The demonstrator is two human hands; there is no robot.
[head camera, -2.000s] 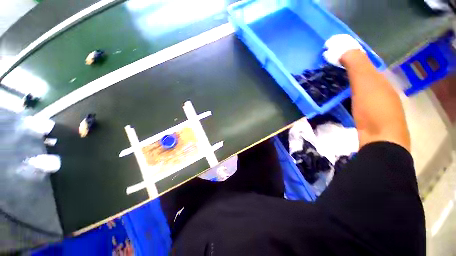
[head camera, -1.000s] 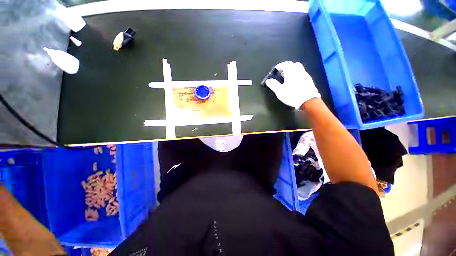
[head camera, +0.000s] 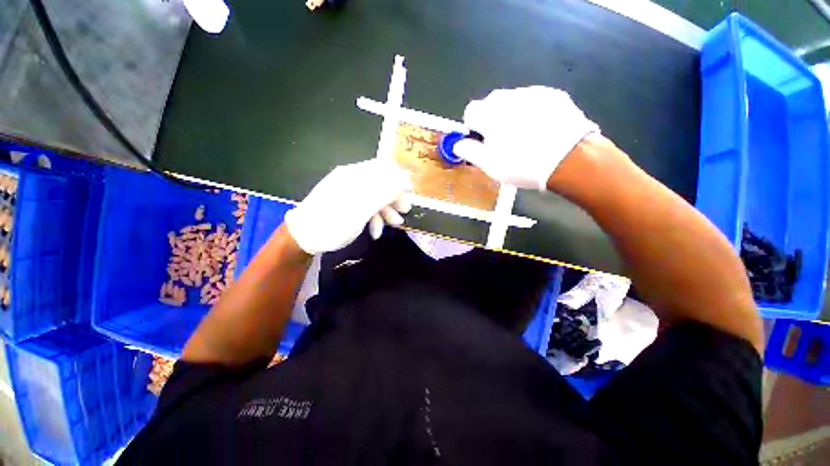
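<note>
My right hand (head camera: 532, 132), in a white glove, is over the tan pad (head camera: 446, 182) with its fingertips at the blue cup (head camera: 451, 147). A small dark bit shows at its fingertips, likely a black part, mostly hidden. My left hand (head camera: 350, 205), also gloved in white, is at the bench's front edge by the pad's left corner, fingers curled. Whether it holds anything cannot be seen. White tape (head camera: 521, 221) frames the pad.
A blue bin (head camera: 723, 136) with black parts (head camera: 769, 266) stands at right. Blue bins (head camera: 136, 218) with tan parts (head camera: 202, 259) are below the bench at left. A white bottle (head camera: 208, 13) lies at upper left. A bag with black parts (head camera: 575, 335) is below the bench.
My right hand has moved left from beside the right bin to the blue cup. My left hand has come up from the lower left to the pad's edge. The view has shifted.
</note>
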